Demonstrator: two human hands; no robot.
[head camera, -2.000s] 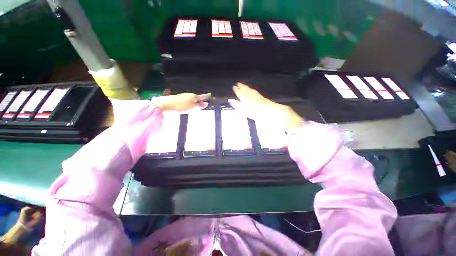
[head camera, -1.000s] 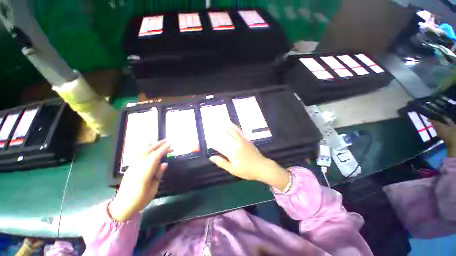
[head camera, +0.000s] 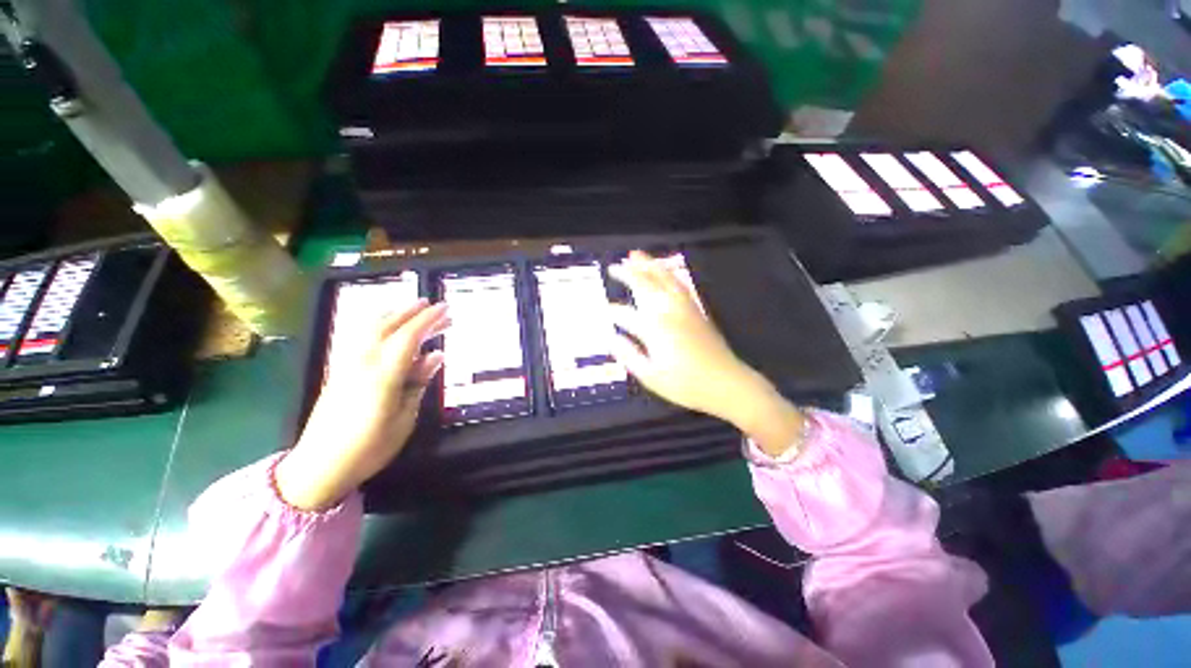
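Four white-lit smartphones, one of them the second from the left (head camera: 483, 342), lie side by side in a black phone tray (head camera: 771, 313) on top of a stack in front of me. My left hand (head camera: 372, 392) is over the leftmost phone, fingers apart, partly covering it. My right hand (head camera: 686, 342) is over the rightmost phone, fingers spread, with fingertips at its upper part. Both hands hold nothing. Whether the fingertips touch the screens cannot be told.
A tall tray stack (head camera: 549, 144) with lit phones stands behind. Side tray stacks stand left (head camera: 92, 352) and right (head camera: 901, 222). A taped bench post (head camera: 196, 222) leans at the left. A power strip (head camera: 908, 424) lies right. Another tray (head camera: 1130, 346) is at far right, beside a person's sleeve.
My right hand has moved right and up, from the third phone to the rightmost. My left hand has moved slightly up. The screens of the two middle phones look different. The other person's hand left the far-right tray.
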